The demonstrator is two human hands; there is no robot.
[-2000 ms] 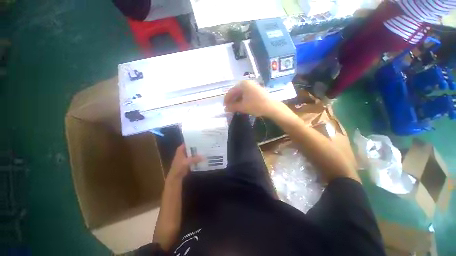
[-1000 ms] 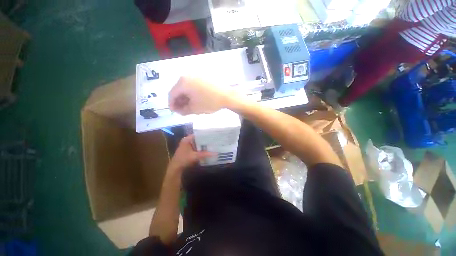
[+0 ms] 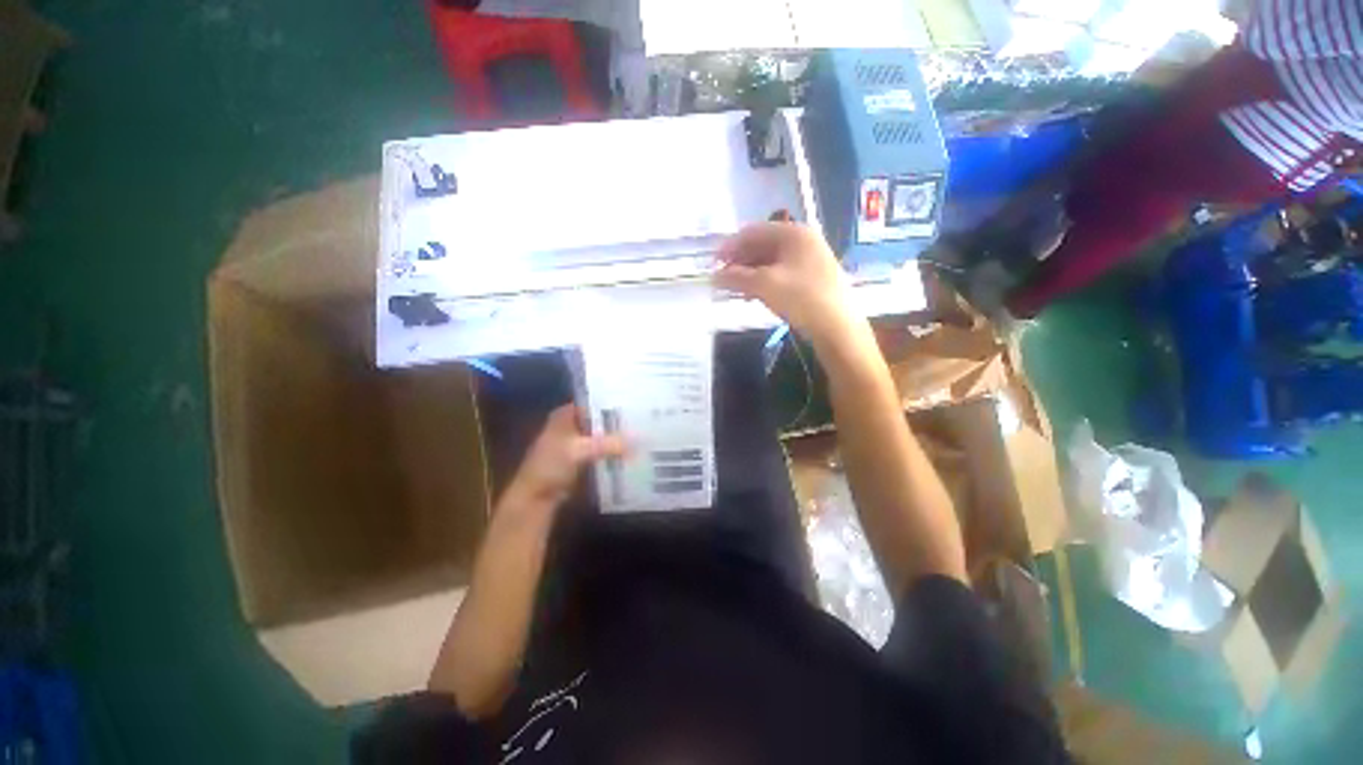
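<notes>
A white product box [image 3: 665,426] with black barcode-like print lies at the near edge of the white heat sealer [image 3: 583,187], its far end on or against the board. My left hand [image 3: 568,451] holds the box's left side, thumb on its face. My right hand [image 3: 770,269] is over the right part of the sealing bar [image 3: 598,283], fingertips pinched together. Whether clear film is between them is lost in glare. The blue-grey control box [image 3: 879,150] stands at the sealer's right end.
A large open carton [image 3: 359,493] stands at left. An open carton at right holds crinkled clear plastic [image 3: 848,561]. Beyond are a white plastic bag [image 3: 1144,523], a small open carton [image 3: 1271,590], a red stool [image 3: 508,60], blue equipment [image 3: 1256,329] and a person in striped clothing [image 3: 1300,90].
My right hand moved left across the sealer, then back to the right along the bar. My left hand still holds the box. The view has shifted slightly.
</notes>
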